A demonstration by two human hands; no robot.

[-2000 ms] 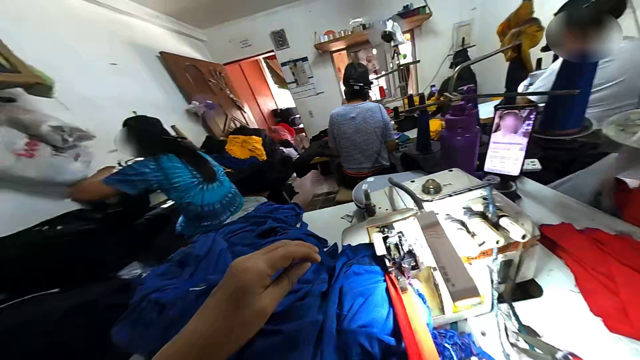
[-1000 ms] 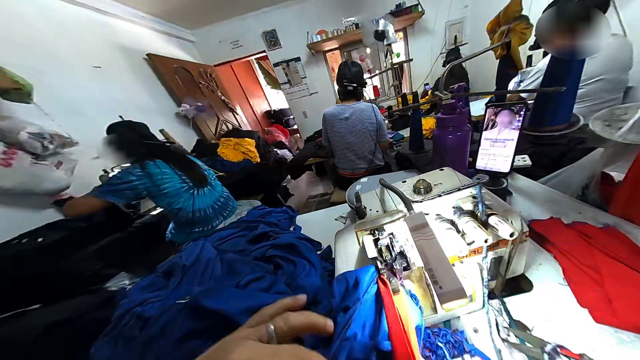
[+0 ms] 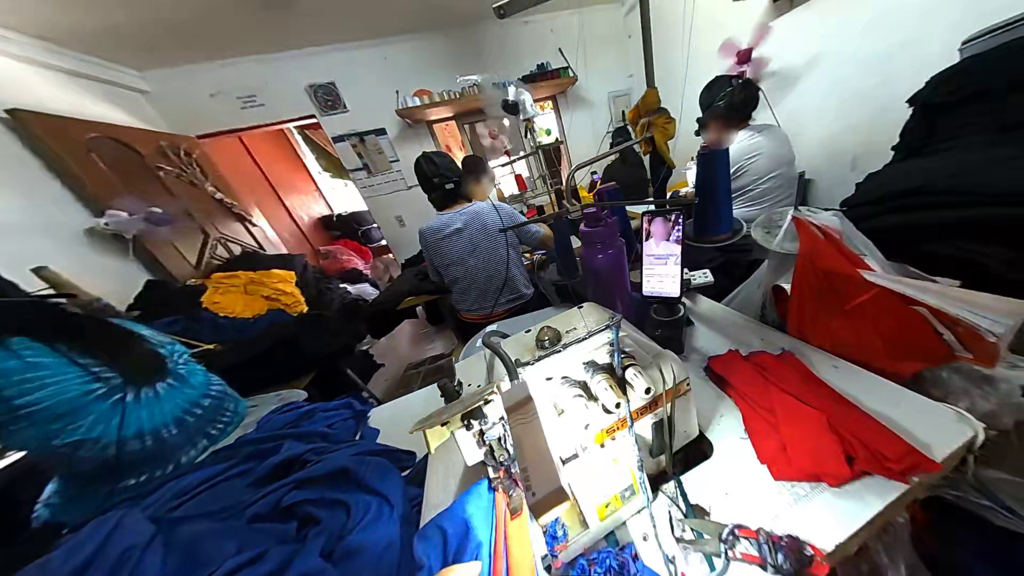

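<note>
Only a fingertip of what seems to be my left hand (image 3: 461, 570) shows at the bottom edge, beside a piece of blue fabric (image 3: 460, 524); whether it grips the fabric is hidden. My right hand is out of view. The blue piece, with red and orange strips (image 3: 510, 532) along its right side, lies at the presser foot area of a white overlock sewing machine (image 3: 592, 416). A large heap of dark blue fabric (image 3: 264, 488) is left of the machine. Blue thread trimmings (image 3: 608, 562) gather below it.
Red fabric (image 3: 808, 416) lies on the white table (image 3: 904, 416) at right, near red-handled tools (image 3: 772, 552). A phone (image 3: 662, 256), purple bottle (image 3: 606, 264) and blue thread cone (image 3: 714, 192) stand behind the machine. A person in tie-dye (image 3: 120, 408) is close at left.
My left hand has moved down from over the blue fabric, almost out of view. The view has swung to the right.
</note>
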